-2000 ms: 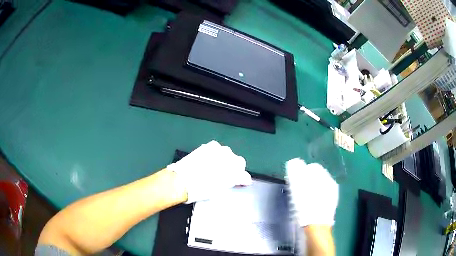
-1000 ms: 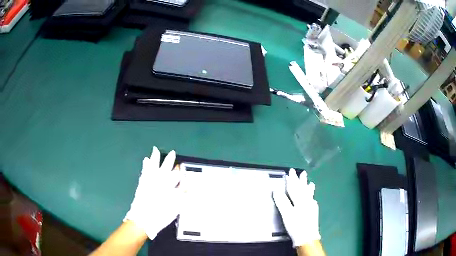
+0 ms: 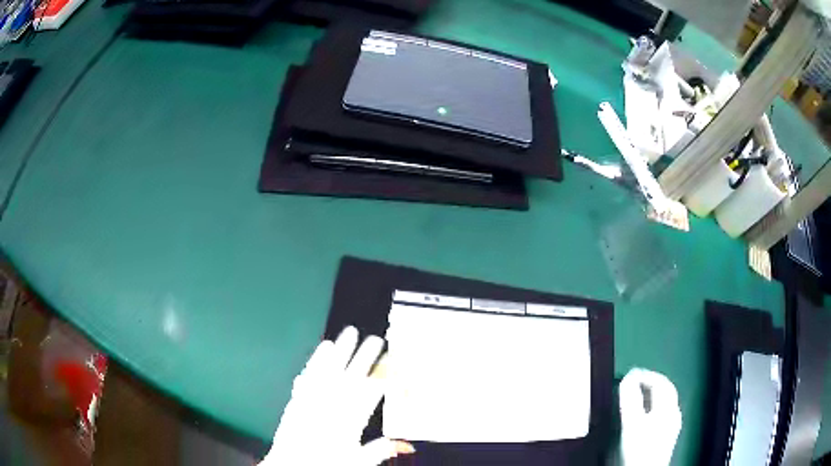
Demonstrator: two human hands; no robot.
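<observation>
A mini laptop [image 3: 487, 373] lies flat and closed on a black foam pad [image 3: 364, 287]. Its upper face is plain and glares almost white, with a segmented hinge strip along the far edge. The dark rubber feet do not show. My left hand [image 3: 333, 400], in a white glove with bare fingertips, is at the laptop's left edge, fingers apart, thumb by the near left corner. My right hand [image 3: 649, 414], gloved, is curled beside the pad's right edge, off the laptop. Whether it holds anything is hidden.
Behind, a dark closed laptop [image 3: 442, 91] with a green dot lies on stacked pads, another laptop's edge [image 3: 401, 167] below it. A pen [image 3: 592, 165], white strip [image 3: 629, 155], clear film [image 3: 638, 255] and pen holders [image 3: 752, 196] are right. Another laptop [image 3: 756, 410] lies far right.
The laptop has been turned over: its bottom with rubber feet faced up, now the plain face does. My right hand has left its right edge and curled. The view has shifted.
</observation>
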